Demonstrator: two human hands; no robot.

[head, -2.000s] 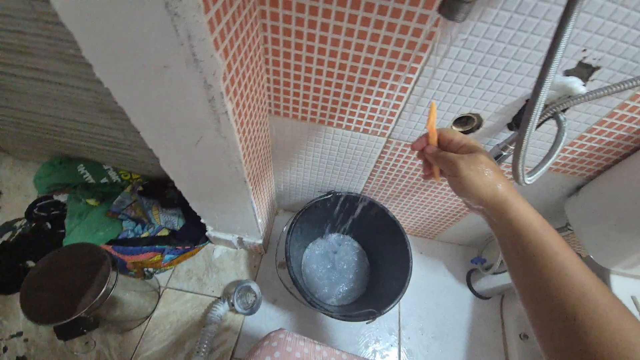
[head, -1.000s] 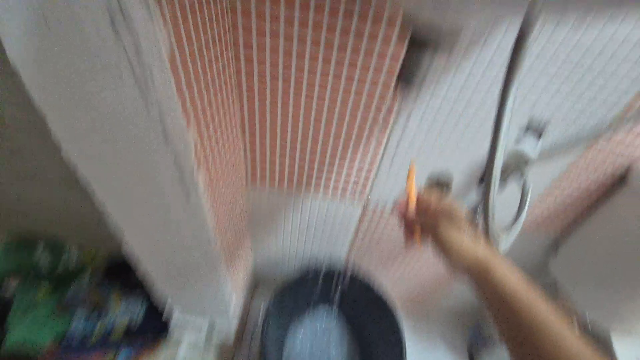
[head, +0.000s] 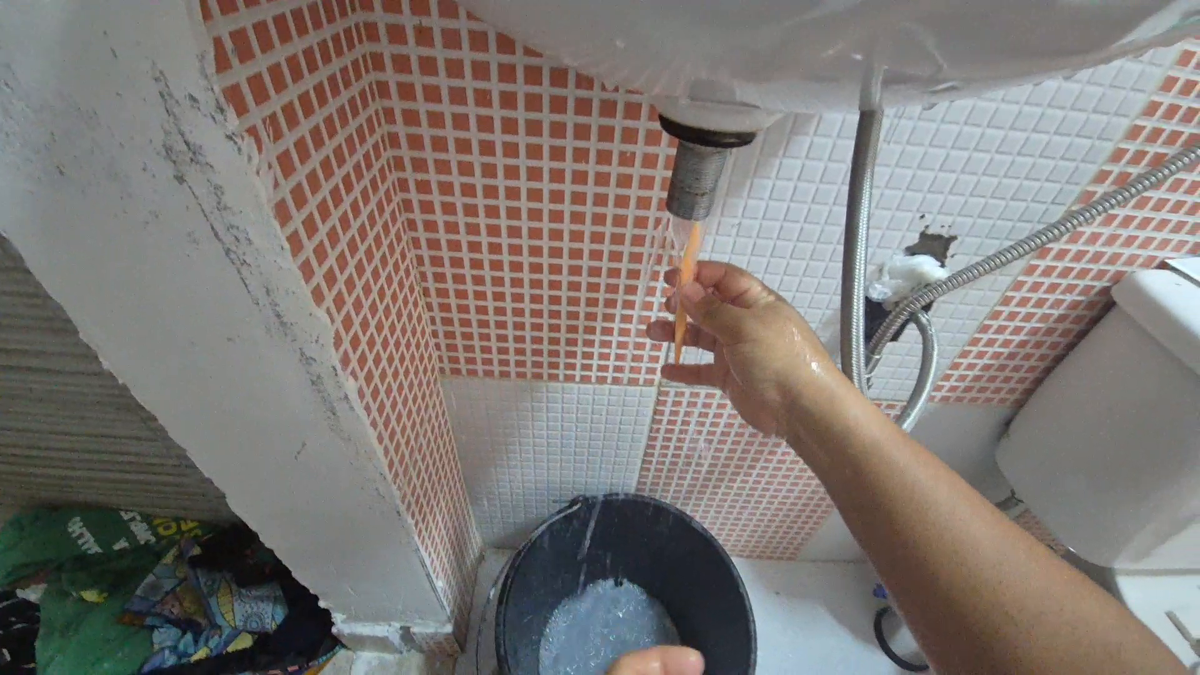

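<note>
My right hand pinches a thin orange stick upright between thumb and fingers. The top end of the stick meets the lower opening of the threaded metal drain tailpiece beneath the washbasin. Water runs down from the tailpiece into a black bucket on the floor, which holds cloudy, bubbly water. Of my left hand only the fingertips show, at the bottom edge in front of the bucket; whether they hold anything is hidden.
Braided metal hoses hang right of the drain, near a hole in the tiled wall stuffed with white material. A white toilet tank stands at the right. A plastered wall edge and piled cloths are at the left.
The view has tilted up to the basin's underside. My right hand, with the orange stick, is now at the tailpiece; earlier it was lower, apart from it. Fingertips of my left hand have come into view.
</note>
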